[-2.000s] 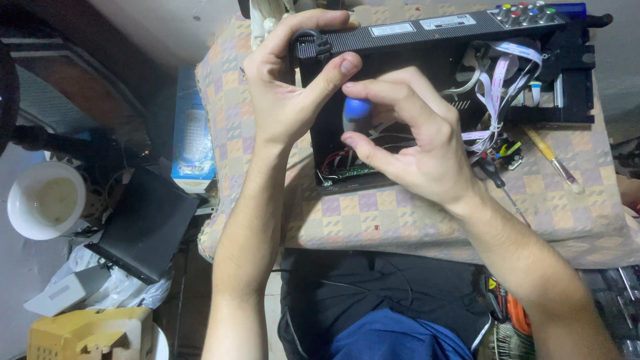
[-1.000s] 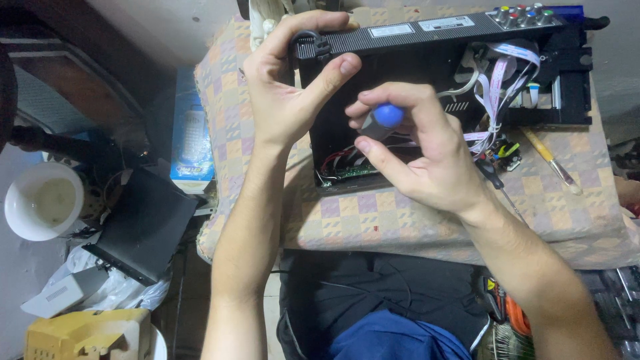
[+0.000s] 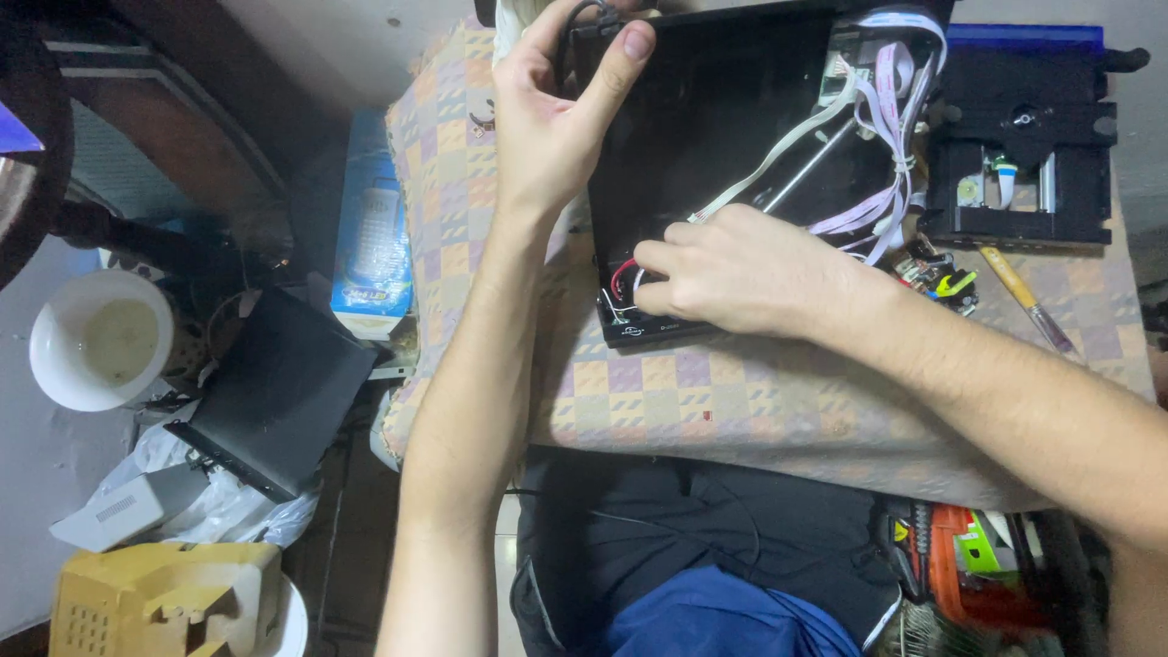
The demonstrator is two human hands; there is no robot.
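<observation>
A black metal electronics chassis (image 3: pixel 721 119) lies tilted on the cloth-covered table, its inside facing me. My left hand (image 3: pixel 566 119) holds its upper left corner, thumb over the edge, beside a black cable. My right hand (image 3: pixel 730 269) reaches into the lower part, fingers curled near red and white wires (image 3: pixel 623 274); whether they grip anything is hidden. A bundle of white and lilac ribbon cables (image 3: pixel 899 164) hangs at the chassis's right side. A black disc drive mechanism (image 3: pixel 1022 137) lies right of it.
A paintbrush (image 3: pixel 1022 297) and small electronic parts (image 3: pixel 944 283) lie right of my right hand. A blue box (image 3: pixel 370 228) stands by the table's left edge. Farther left are a white bucket (image 3: pixel 102 339), a black metal panel (image 3: pixel 278 392) and a yellow plastic housing (image 3: pixel 169 593).
The chassis has tilted, so its connector edge is out of view and more of the inside shows. My right hand has moved down into it; the blue-ended tool is no longer visible.
</observation>
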